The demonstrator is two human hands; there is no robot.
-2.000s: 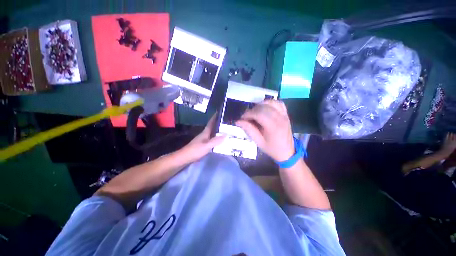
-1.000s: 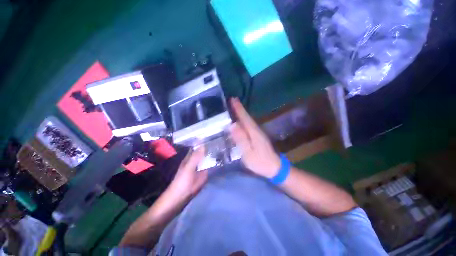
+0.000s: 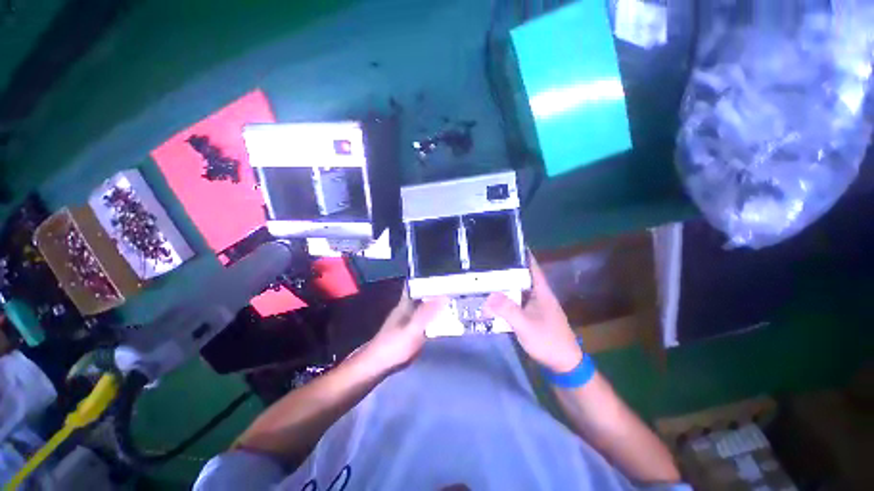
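A white-silver screw feeder (image 3: 460,201) with two dark windows on top sits at the bench's front edge, close to my body. My left hand (image 3: 414,331) grips its front left corner. My right hand (image 3: 539,321), with a blue band on the wrist, grips its front right corner. Both thumbs rest on the front ledge beside the small metal mechanism. The fingers under and behind the feeder are hidden. A second matching feeder (image 3: 307,144) stands to the left, untouched.
Left are a red mat (image 3: 216,168) with dark parts, a white tray (image 3: 177,251) and a brown carton (image 3: 113,295) of small parts. A grey screwdriver (image 3: 192,326) hangs at lower left. A teal sheet (image 3: 575,91) and a clear plastic bag (image 3: 767,134) lie right.
The view has turned and shifted. My right hand has left the feeder's top and now holds its front right corner. The feeder now sits straight in front of me, held by both hands.
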